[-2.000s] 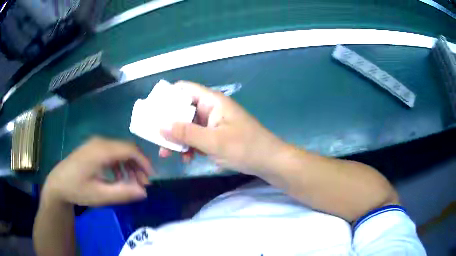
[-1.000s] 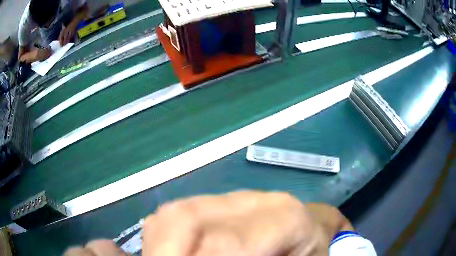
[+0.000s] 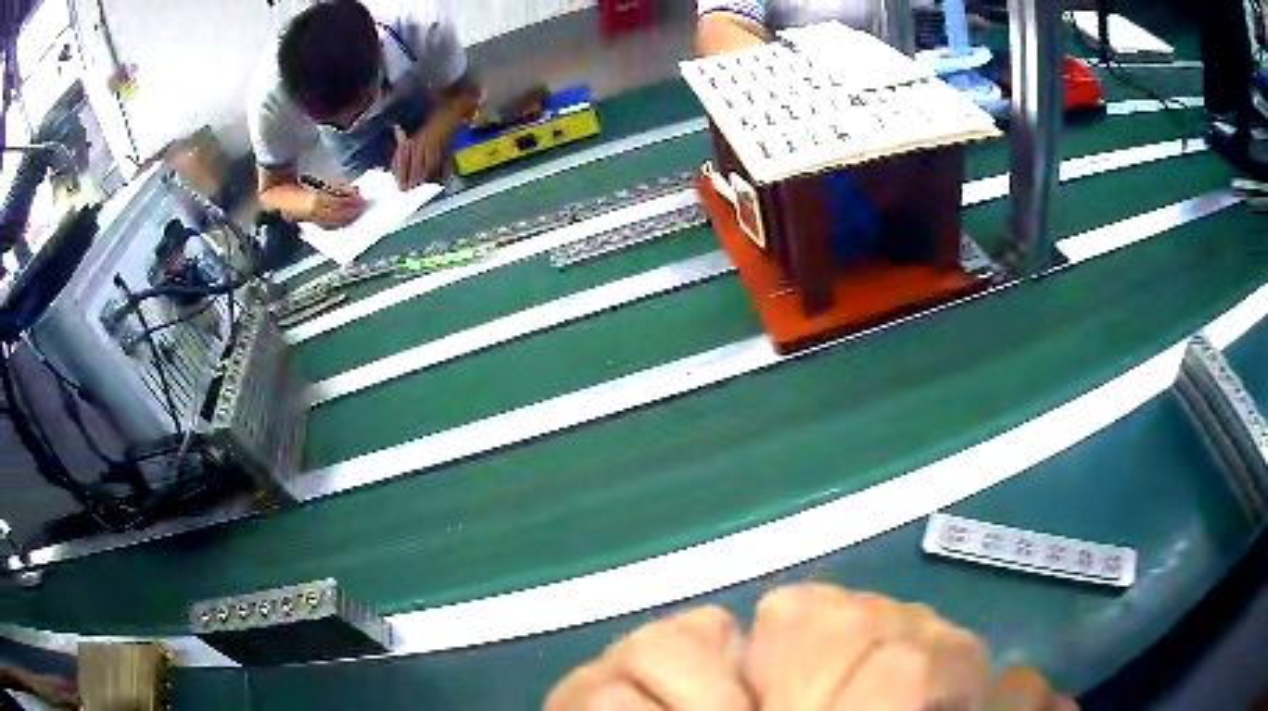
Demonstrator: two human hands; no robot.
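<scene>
My left hand (image 3: 661, 664) and my right hand (image 3: 865, 650) are close together at the bottom edge, knuckles up and cut off by the frame. Their fingertips and anything in them are hidden. A pale perforated cover strip (image 3: 1029, 550) lies on the dark-green bench, beyond and right of my right hand. A stack of cover strips (image 3: 1229, 417) is at the right edge. A dark grey stack of parts with ringed shapes on top (image 3: 285, 625) stands at left by the white rail. Gold-coloured strips (image 3: 123, 678) are at the lower left corner.
A wooden stand with a red-orange base (image 3: 876, 299) and white sheet is across the green conveyor (image 3: 598, 507). Test equipment with black cables (image 3: 139, 306) is at left. A person (image 3: 355, 104) writes on paper beside a yellow-and-blue box (image 3: 529, 136). White rails (image 3: 779, 542) cross the view.
The view has lifted and shifted left, showing more of the far side. My hands came together at the bottom edge. The white cloth held earlier is no longer visible.
</scene>
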